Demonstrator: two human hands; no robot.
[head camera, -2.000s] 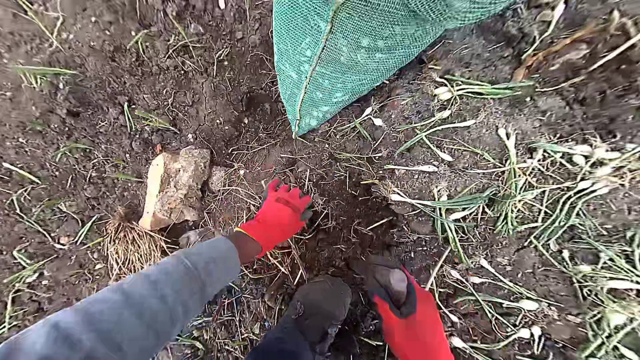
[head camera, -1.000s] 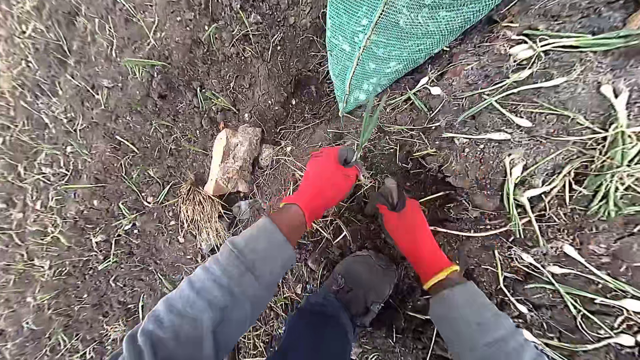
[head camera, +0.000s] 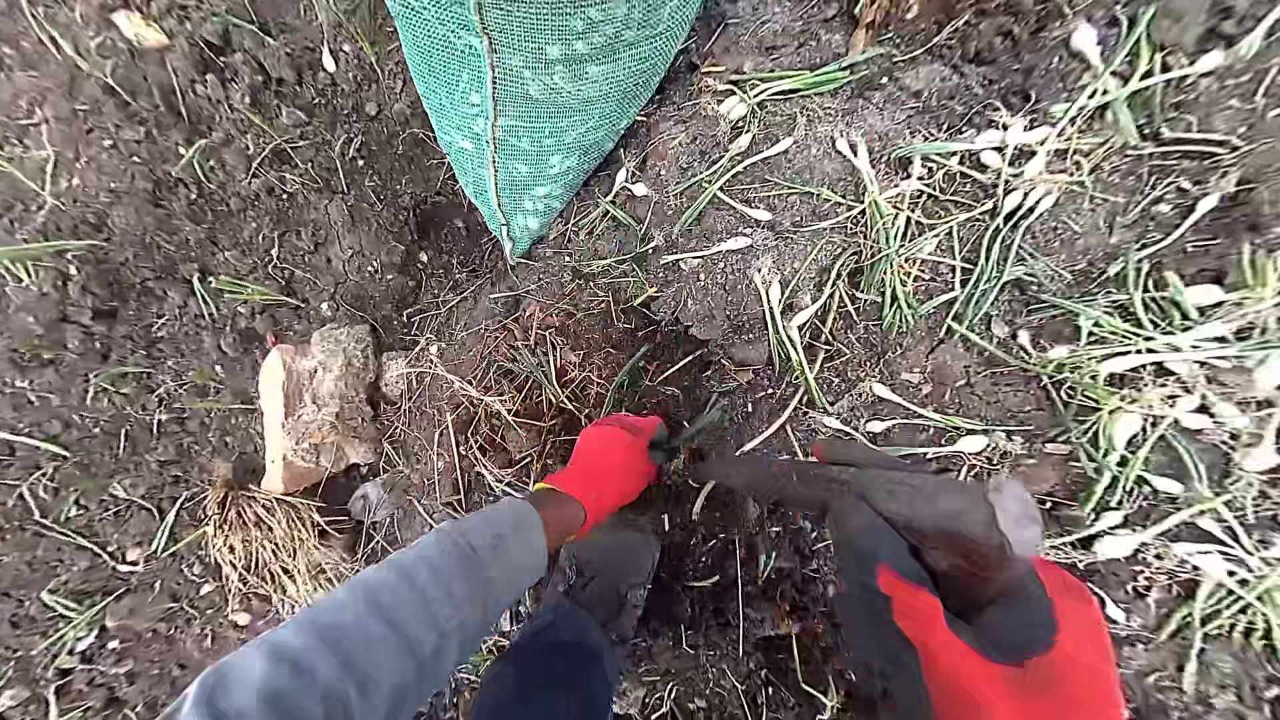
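Note:
My left hand (head camera: 615, 465), in a red glove with dark finger parts, is closed on a small green plant (head camera: 700, 425) low over the dug soil. My right hand (head camera: 985, 620), in a matching glove, grips a muddy, dark hand tool (head camera: 880, 490); its narrow end points left toward the plant, and its exact kind cannot be told. Uprooted bulb plants with white bulbs and green leaves (head camera: 895, 250) lie on the ground to the right. The roots of the held plant are hidden.
A green mesh sack (head camera: 545, 100) lies at the top. On the left are a pale, broken block (head camera: 325, 405) and a clump of dry roots (head camera: 265, 545). My shoe (head camera: 610, 575) stands below my left hand. More bulb plants (head camera: 1190, 400) are piled at the right edge.
My right hand has moved right and appears larger, with the tool now plainly visible. The left hand is lower over the soil, with leaves at its fingers. The view has shifted.

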